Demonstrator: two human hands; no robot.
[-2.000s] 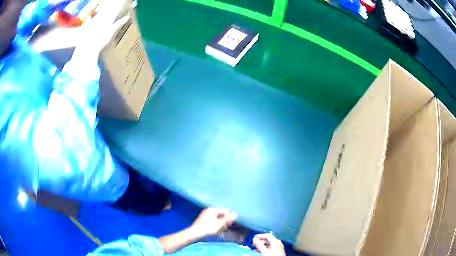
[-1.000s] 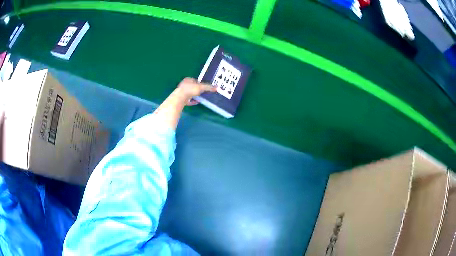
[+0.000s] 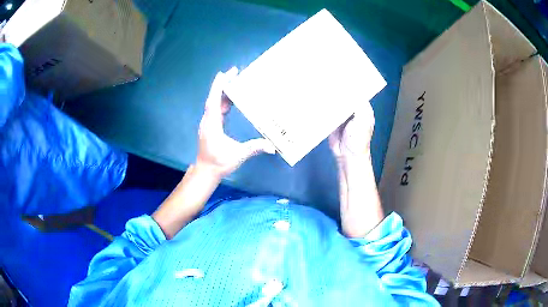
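Observation:
A white product box (image 3: 306, 84) is held up over the bench, its plain white face towards me, with small dark print near the lower corner. My left hand (image 3: 222, 135) grips its left side, thumb at the lower corner. My right hand (image 3: 356, 133) holds its lower right edge, fingers partly hidden behind the box. An open brown shipping carton (image 3: 444, 150) with dark lettering stands to the right on the bench; the part of it that shows inside holds nothing.
The green-topped bench (image 3: 162, 102) runs across. At the upper left stands another brown carton (image 3: 90, 45), beside a coworker's blue sleeve (image 3: 60, 156). A second open carton's edge shows at the far right. Blue floor (image 3: 144, 210) with a yellow line lies at lower left.
A hand reached to a dark-faced box with a printed square at the back of the bench. Now both my hands hold a box near my body, white face showing. The view has shifted.

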